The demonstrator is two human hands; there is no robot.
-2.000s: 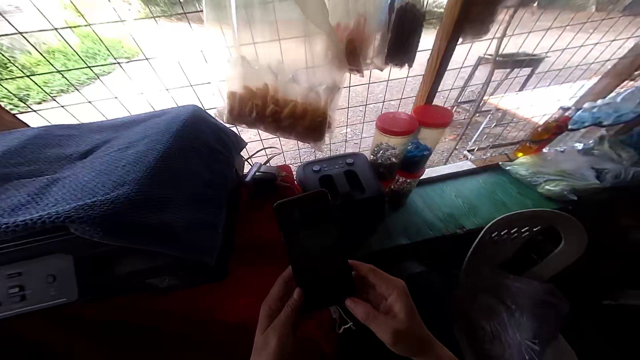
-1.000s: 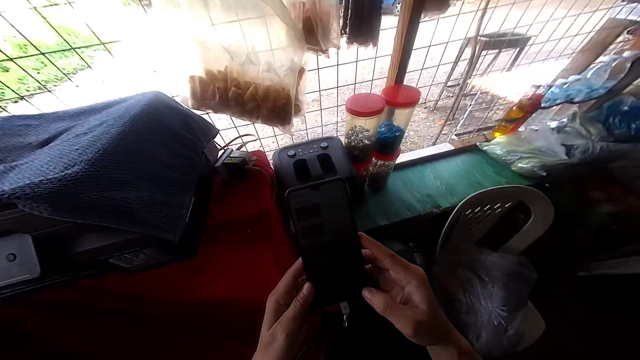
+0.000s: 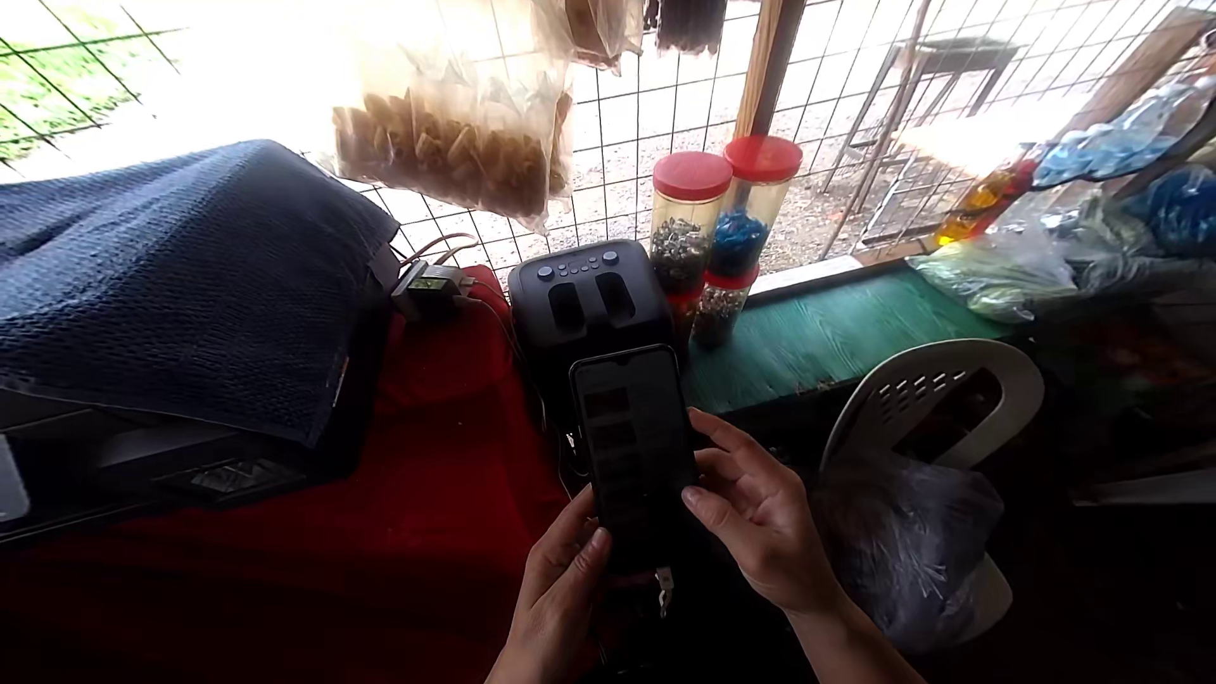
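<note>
A dark smartphone (image 3: pixel 635 456) stands nearly upright between my two hands, its dim screen facing me. My left hand (image 3: pixel 565 575) grips its lower left edge, the thumb along the side. On the lower right edge, my right hand (image 3: pixel 755 508) holds it with thumb and fingers. A white cable plug or small metal clip (image 3: pixel 664 581) shows just under the phone. Behind the phone is a black device with knobs and two slots (image 3: pixel 591 290), perhaps a speaker; the phone's top overlaps its lower part.
A red cloth (image 3: pixel 446 456) covers the table, with a printer-like machine under a blue towel (image 3: pixel 180 275) at left. Red-lidded jars (image 3: pixel 686 223) stand on a green wooden ledge (image 3: pixel 817 337). Bagged snacks (image 3: pixel 456 142) hang by the wire mesh. A plastic chair (image 3: pixel 988 380) bears a plastic bag (image 3: pixel 912 541).
The view has shifted, showing more of the red cloth. Both hands still hold the phone.
</note>
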